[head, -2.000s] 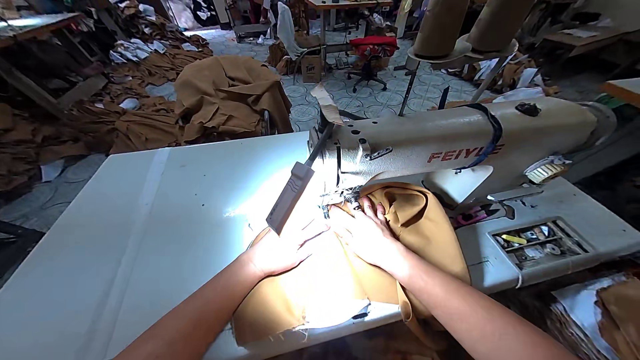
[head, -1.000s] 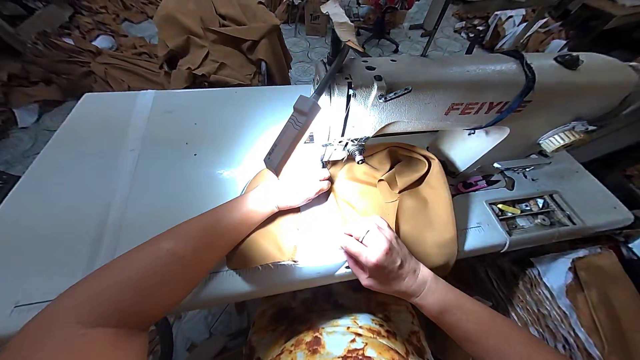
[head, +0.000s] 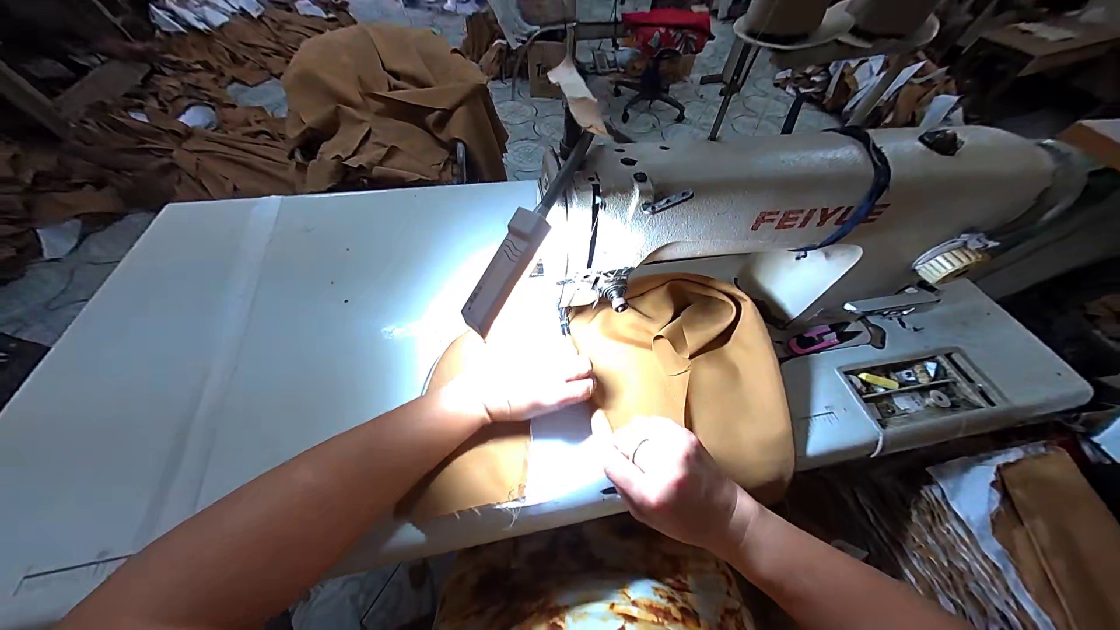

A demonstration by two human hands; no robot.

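Note:
Tan fabric (head: 726,385) lies bunched under the arm of a Feiyue industrial sewing machine (head: 726,184), to the right of its presser foot (head: 565,320). My left hand (head: 534,376) rests on the cloth just in front of the foot, its fingers curled at the fabric edge. Nearer the table's front edge, my right hand (head: 661,468) pinches the edge of the tan fabric between thumb and fingers; a ring is on one finger. White material (head: 560,446) shows between the hands. Strong glare from the lamp (head: 507,271) hides the left fingertips and the stitching area.
The white sewing table (head: 297,306) extends left. A parts tray (head: 919,385) and pink-handled thread snips (head: 818,339) sit at right. Stacked cut fabric (head: 1041,525) lies below right. Tan cloth (head: 385,96) is heaped beyond the table, with a wheeled chair (head: 656,74) farther back.
Since two seconds ago, my right hand has moved from beside the presser foot toward the table's front edge and closed on the fabric. My left hand has gone from flat to curled.

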